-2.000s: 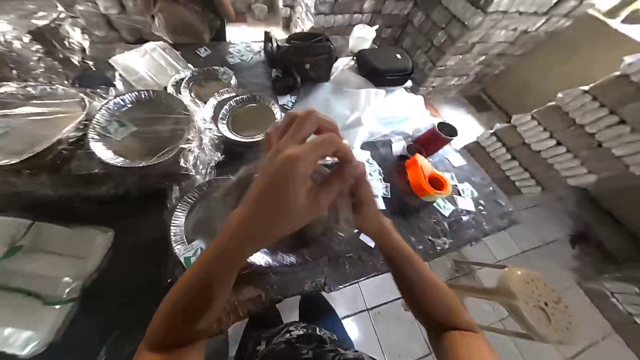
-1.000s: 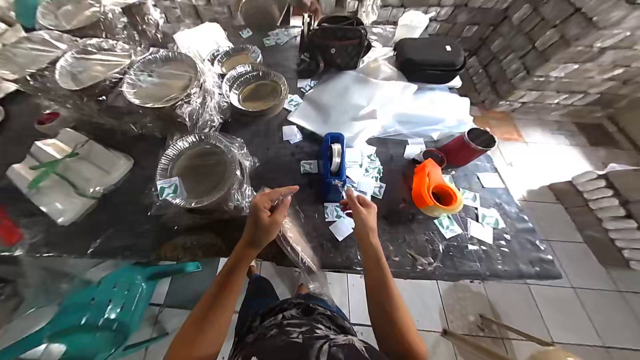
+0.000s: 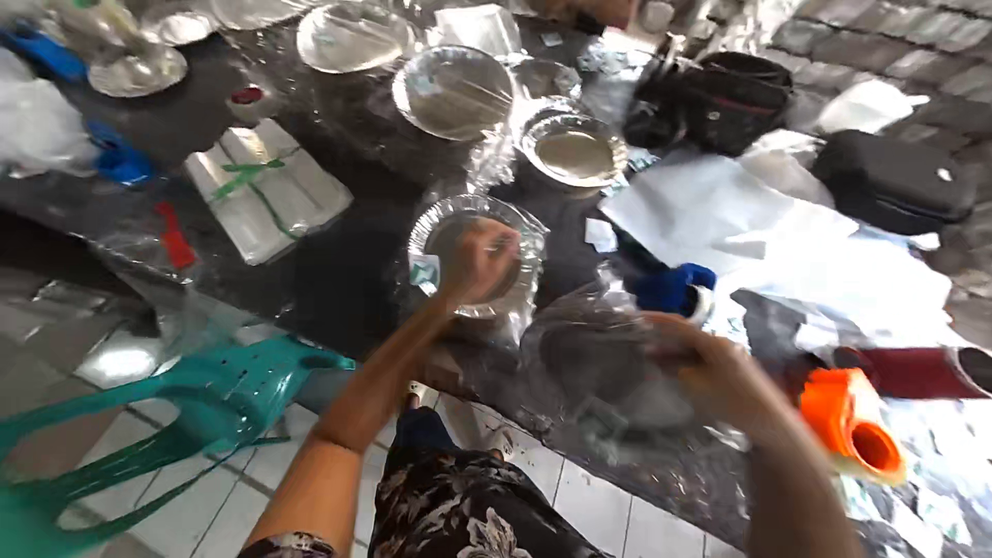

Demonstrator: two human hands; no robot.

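Observation:
My left hand (image 3: 484, 260) is over a round foil pan in clear plastic wrap (image 3: 434, 225), which has a small printed label at its left rim. Whether the fingers grip anything there is blurred. On the right, my right hand (image 3: 682, 349) holds the edge of a clear plastic bag (image 3: 589, 341) that hangs over the dark table. Just beyond that hand is a blue tape dispenser (image 3: 670, 288) with a roll of tape, partly covered. An orange tape dispenser (image 3: 852, 422) lies farther right, beside a dark red cylinder (image 3: 914, 370).
Several wrapped foil pans (image 3: 453, 93) stand at the back. A bundle of white packets tied with green ribbon (image 3: 267, 190) lies left. White plastic sheets (image 3: 775, 232), a black bag (image 3: 717, 101) and a black case (image 3: 891, 178) are back right. A teal plastic chair (image 3: 225, 395) stands at the left.
My hands have moved apart: the left is now over the wrapped foil pan, the right holds clear plastic beside the blue dispenser. The view has swung left.

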